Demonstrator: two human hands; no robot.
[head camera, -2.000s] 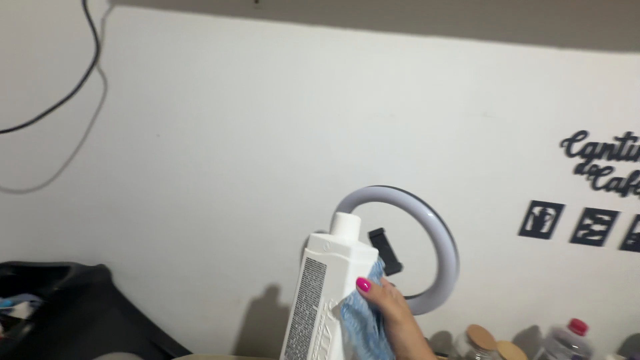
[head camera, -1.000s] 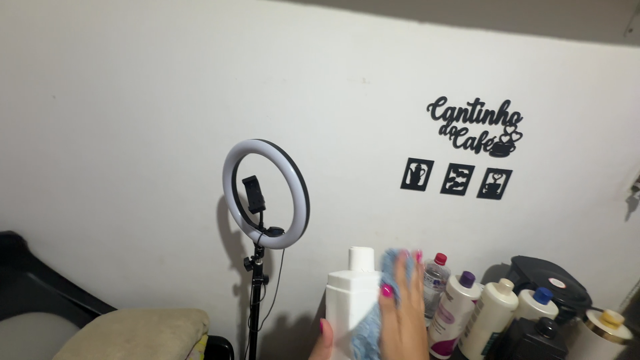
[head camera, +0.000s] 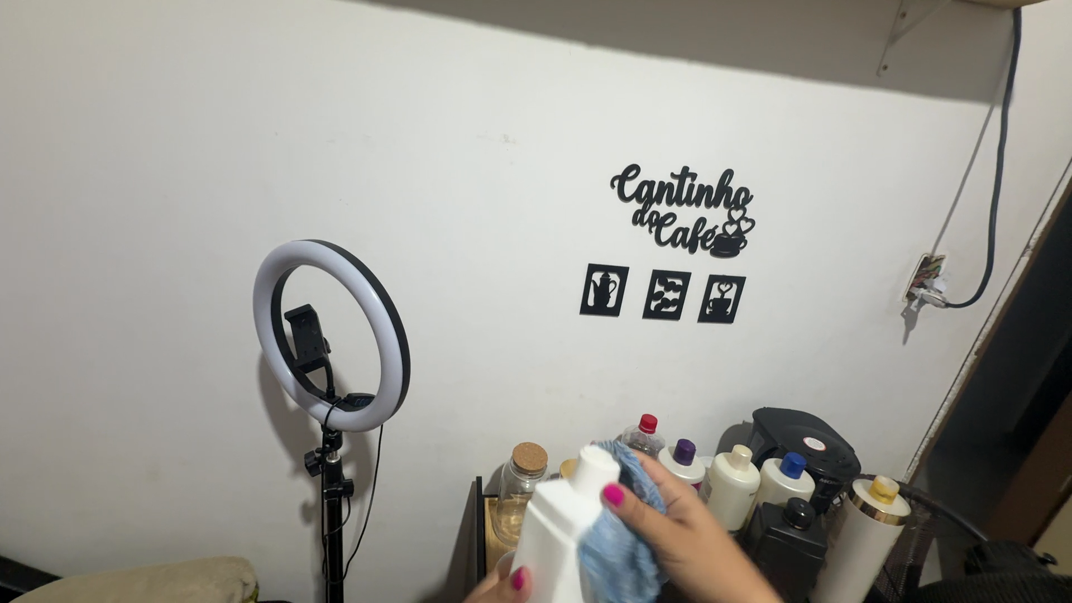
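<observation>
A white plastic bottle (head camera: 553, 536) with a white cap stands slightly tilted at the bottom centre of the head view. Low on its left side my left hand (head camera: 502, 586) grips it; only the thumb and part of the hand show. My right hand (head camera: 678, 528) holds a light blue cloth (head camera: 624, 553) against the bottle's right side and shoulder, thumb near the cap. The bottle's base lies outside the view.
Several bottles with coloured caps, such as a cream bottle (head camera: 733, 490) and a black bottle (head camera: 783, 540), stand right of my hands. Behind are a corked glass jar (head camera: 519, 494) and a black appliance (head camera: 804, 452). A ring light (head camera: 394, 352) on a stand is at left.
The cloth and my right hand have moved up to the bottle's shoulder, beside the cap. The view has swung to the right since the first frame.
</observation>
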